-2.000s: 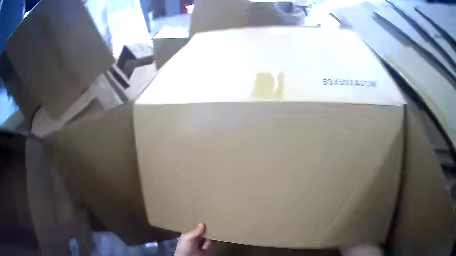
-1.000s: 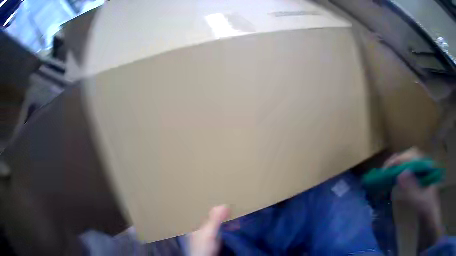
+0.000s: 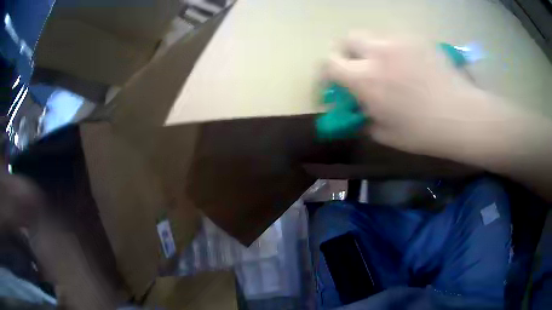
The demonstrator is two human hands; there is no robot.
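Note:
A large tan corrugated carton [image 3: 260, 60] fills the top middle of the view, its dark underside showing below its front edge. My right hand [image 3: 387, 91] is closed around a green-handled cutter [image 3: 342, 112] at that front edge; the hand is blurred. My left hand [image 3: 21, 203] is at the far left edge, blurred, beside an open brown carton [image 3: 133, 200]; whether it holds anything is unclear. That carton bears a small white label [image 3: 166, 237].
A black smartphone [image 3: 348, 266] lies on my blue-clad lap [image 3: 423, 248]. Clear plastic packing [image 3: 269, 260] lies between the cartons and my legs. Another brown flap [image 3: 103, 42] stands at the upper left.
My right hand with the green cutter has moved from the lower right up to the large carton's edge. My left hand has left that carton's lower edge and moved far left. The phone now shows.

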